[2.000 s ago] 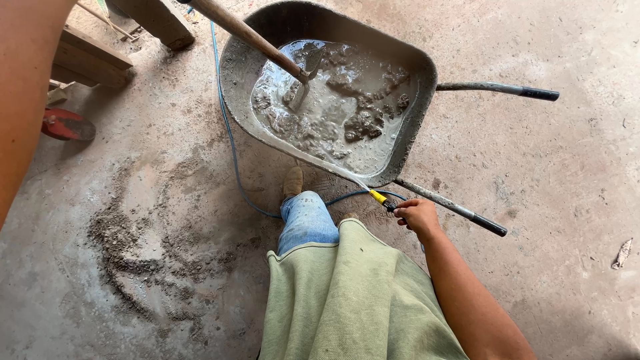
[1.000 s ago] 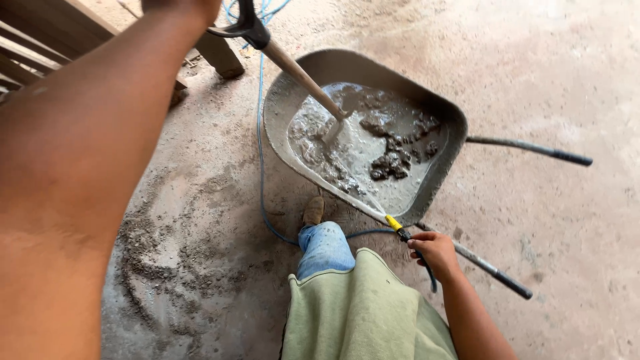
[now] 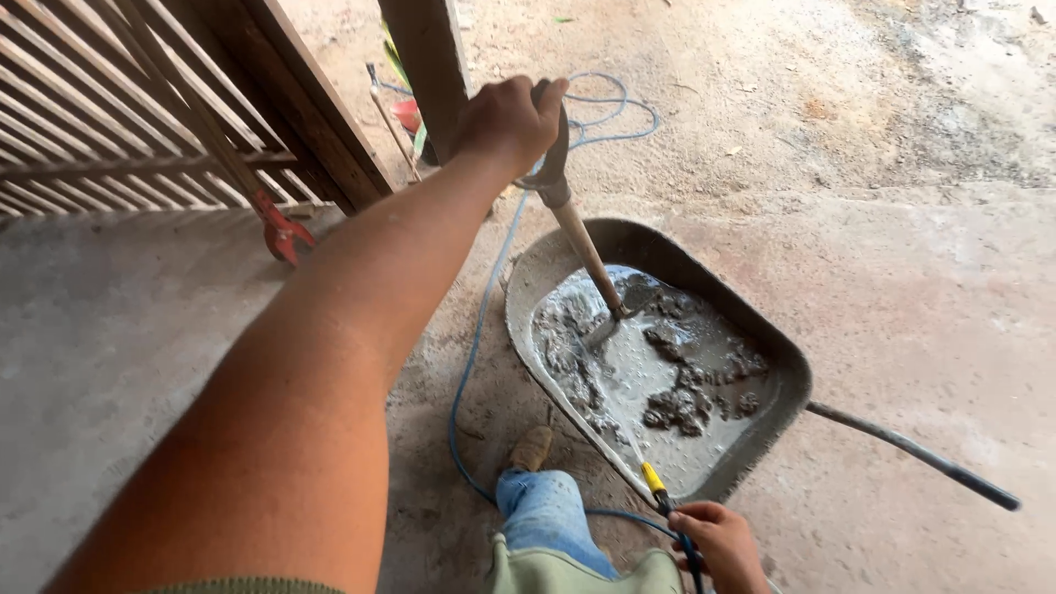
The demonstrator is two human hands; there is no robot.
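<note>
My left hand (image 3: 516, 120) grips the black D-shaped grip of a wooden-handled shovel (image 3: 587, 252), whose blade stands partly sunk in wet grey mix (image 3: 685, 396). The mix, dark lumps in cloudy water, lies in a metal wheelbarrow tray (image 3: 788, 371). At the tray's near edge my right hand (image 3: 718, 544) holds a hose nozzle with a yellow tip (image 3: 652, 478). A thin jet of water runs from it into the mix.
The blue hose (image 3: 470, 371) curves over the floor left of the wheelbarrow and lies coiled beyond it. One wheelbarrow handle (image 3: 932, 458) points right. A slatted wooden panel (image 3: 74, 107), a post (image 3: 425, 66) and a tool with a red metal end (image 3: 285, 231) stand at the left.
The view has shifted, now showing more of the left side and the ground beyond. My left hand on the shovel grip has come fully into sight. The nozzle still sprays into the tray.
</note>
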